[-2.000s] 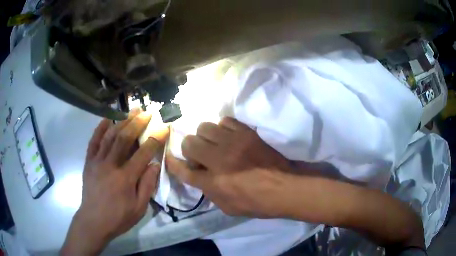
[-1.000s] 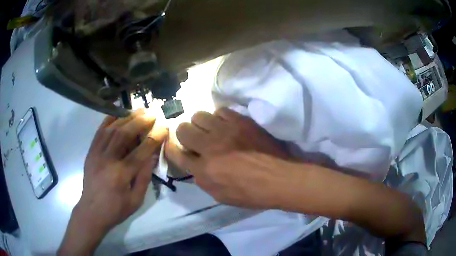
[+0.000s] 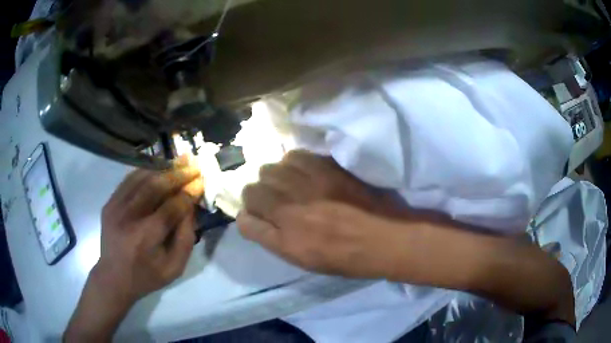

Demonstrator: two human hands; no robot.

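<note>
White fabric [image 3: 449,147] lies in loose folds right of the needle, with part hanging over the front edge. Narrow black trim [image 3: 213,223] shows between my hands. My left hand [image 3: 144,224] is just below the needle, fingertips in the bright glow, fingers together at the cloth edge. My right hand [image 3: 295,211] is curled on the cloth to the right, its fingertips partly hidden. The presser foot and needle [image 3: 187,142] are blurred by glare. A small grey knurled part [image 3: 231,157] sits beside them.
The machine head and arm [image 3: 348,47] cross the top. A smartphone [image 3: 48,204] lies flat on the white table [image 3: 194,305] at left. A control panel [image 3: 581,124] stands far right. Crinkled clear plastic [image 3: 476,320] is at lower right.
Both hands stay near the needle; my left hand has shifted slightly left and down. The narrow white strip and trailing black trim between them have drawn up toward the needle, showing less.
</note>
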